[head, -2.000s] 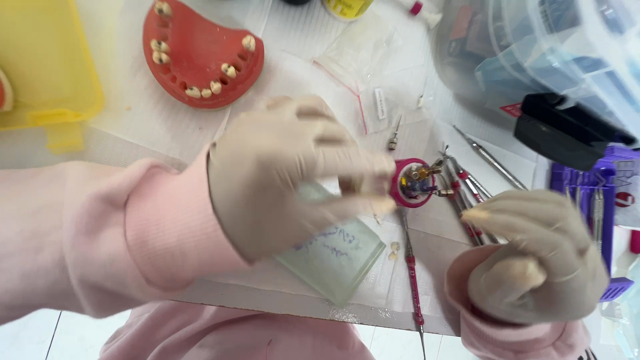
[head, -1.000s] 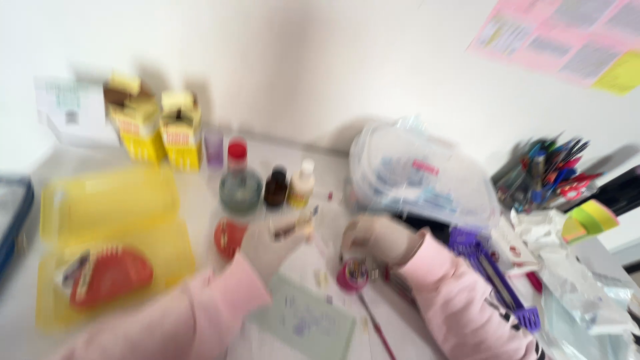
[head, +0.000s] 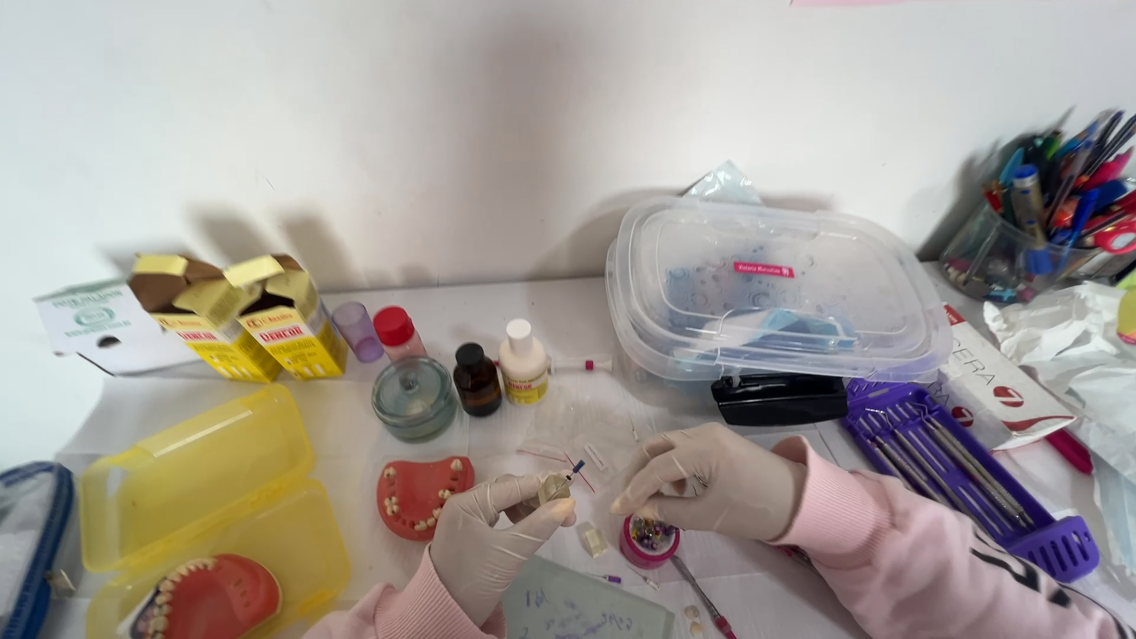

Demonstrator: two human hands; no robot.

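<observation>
My left hand (head: 501,524), in a pale glove, pinches a small tooth-coloured piece (head: 555,486) from which a thin instrument with a blue end (head: 577,469) sticks up. My right hand (head: 710,484), also gloved, is bent over a round pink pot (head: 648,543) of small coloured pieces; whether its fingertips hold anything is not clear. A red dental model with teeth (head: 426,497) lies left of my left hand. Below the hands is a glass slab (head: 586,608) with handwriting, and beside it a pink-handled dental instrument (head: 706,599).
Behind stand a lidded glass jar (head: 414,399), a brown bottle (head: 477,380), a white bottle (head: 524,362) and yellow boxes (head: 291,328). A yellow case (head: 209,479) sits left. To the right are a clear plastic box (head: 781,293), a purple instrument tray (head: 958,479) and a cup of pens (head: 1021,231).
The view has swung up to the wall. My right hand, earlier to the right of the pink pot with fingers apart, is now over it. The blue-ended instrument now shows at my left fingertips.
</observation>
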